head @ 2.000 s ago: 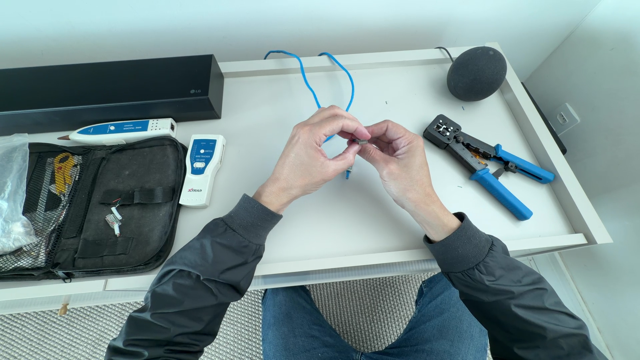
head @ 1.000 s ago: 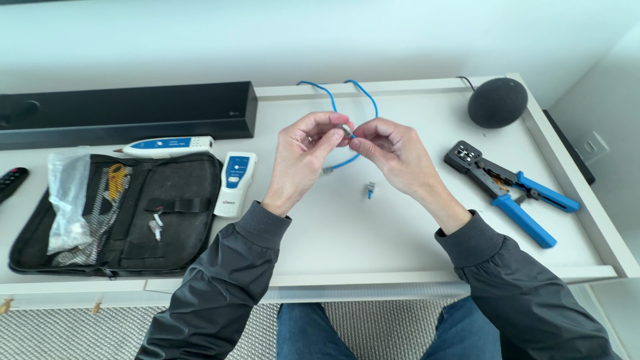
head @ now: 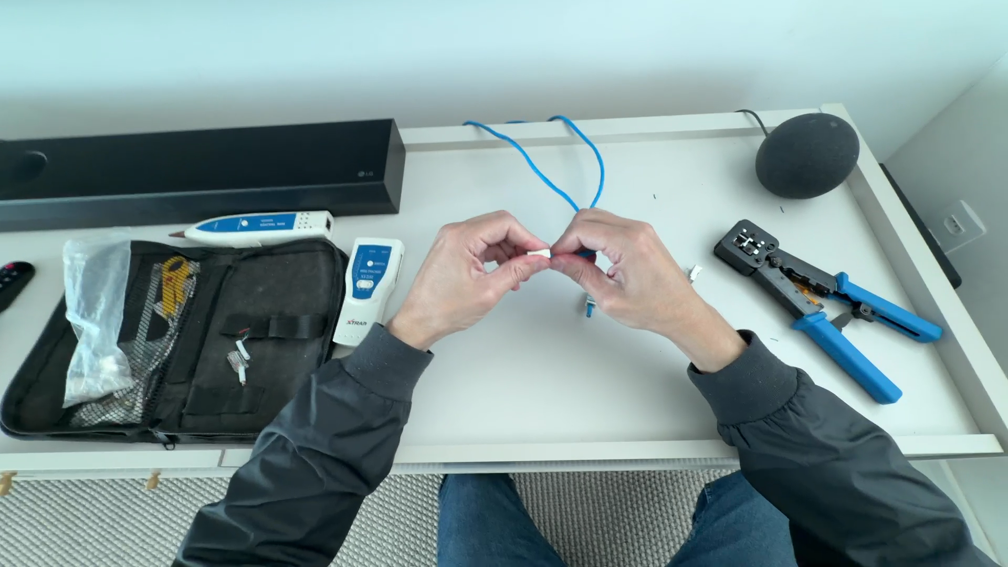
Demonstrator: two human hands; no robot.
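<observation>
Over the middle of the white desktop, my left hand (head: pixel 480 276) pinches a small whitish piece (head: pixel 539 253) between thumb and forefinger. Its kind is too small to tell. My right hand (head: pixel 618 264) meets it fingertip to fingertip and grips a blue network cable (head: pixel 526 157), whose end is hidden by the fingers. The cable runs back over the rear edge of the desktop. Just below my right hand lies a cable end with a plug (head: pixel 591 305), partly hidden. A small clear piece (head: pixel 694 272) rests beside my right wrist. Blue-handled modular crimping pliers (head: pixel 819 307) lie to the right.
At left are a black soundbar (head: pixel 197 169), a probe-shaped cable tracer (head: pixel 260 228), a white handheld tester (head: pixel 368 291) and a black zip case (head: pixel 268 346) with a plastic bag (head: pixel 98 315) and loose connectors (head: pixel 239 362). A dark round speaker (head: pixel 807 156) stands back right.
A cable end that is not visible on the desktop two seconds ago now lies below my right hand. The fingertips of both hands have come together around the small piece. The view has shifted.
</observation>
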